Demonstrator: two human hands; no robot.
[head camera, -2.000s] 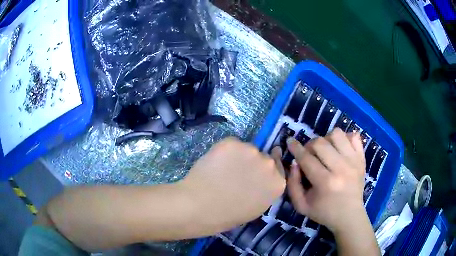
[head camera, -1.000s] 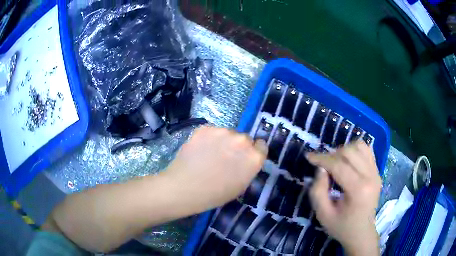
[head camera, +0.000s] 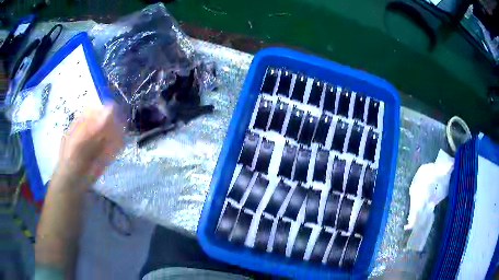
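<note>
A parts tray (head camera: 221, 180) with a blue rim lies in front of me, with black curved plastic parts (head camera: 296, 163) in slanted rows between white dividers. Parts in the upper rows show a shiny dot at one end. My left hand (head camera: 90, 136) is blurred over the small-hardware tray (head camera: 49, 131) at the left, which has a blue rim and a white bottom with scattered dark specks. Its fingertips are too blurred to tell whether it holds anything. My right hand is not in view.
A clear plastic bag (head camera: 145, 54) with black parts spilling out lies between the trays. A tape roll (head camera: 458, 134), white crumpled tissue (head camera: 427, 191) and stacked blue trays (head camera: 462, 202) are at the right. A green conveyor (head camera: 328, 33) runs behind. A small clear bag (head camera: 30, 106) lies far left.
My left hand has moved from the parts tray to the small-hardware tray. My right hand has left the picture. The view has shifted, and the whole parts tray is uncovered.
</note>
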